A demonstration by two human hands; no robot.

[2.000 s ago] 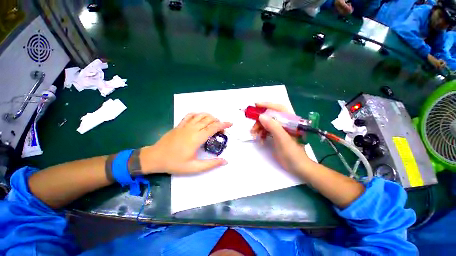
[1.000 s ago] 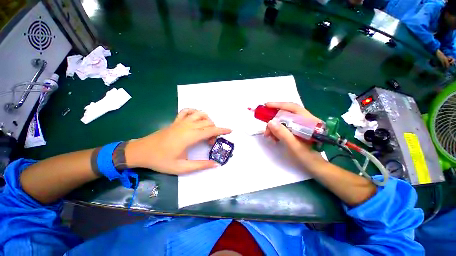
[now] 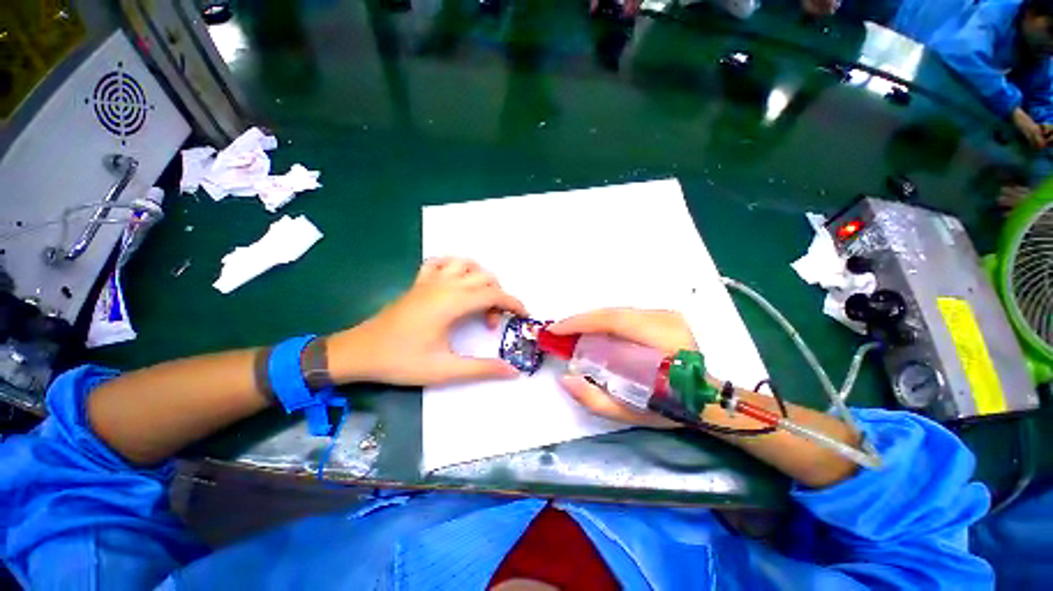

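A small black housing with silvery parts inside is on the white paper sheet. My left hand holds it between thumb and forefinger at its left side. My right hand grips the dispensing syringe like a pen. The syringe's red front end is over the right edge of the housing; the needle tip is hidden. The green adapter cap points right, over my wrist, with the air hose attached. A blue strap is around my left wrist.
The grey controller with a lit red switch stands at right, a green fan beyond it. Crumpled tissues, a slim white tube and a pale cabinet are at left. A person in blue is far right.
My right hand has moved left and down, bringing the syringe's red end from above the paper to the housing. The air hose now loops behind my right wrist. The camera view has shifted slightly.
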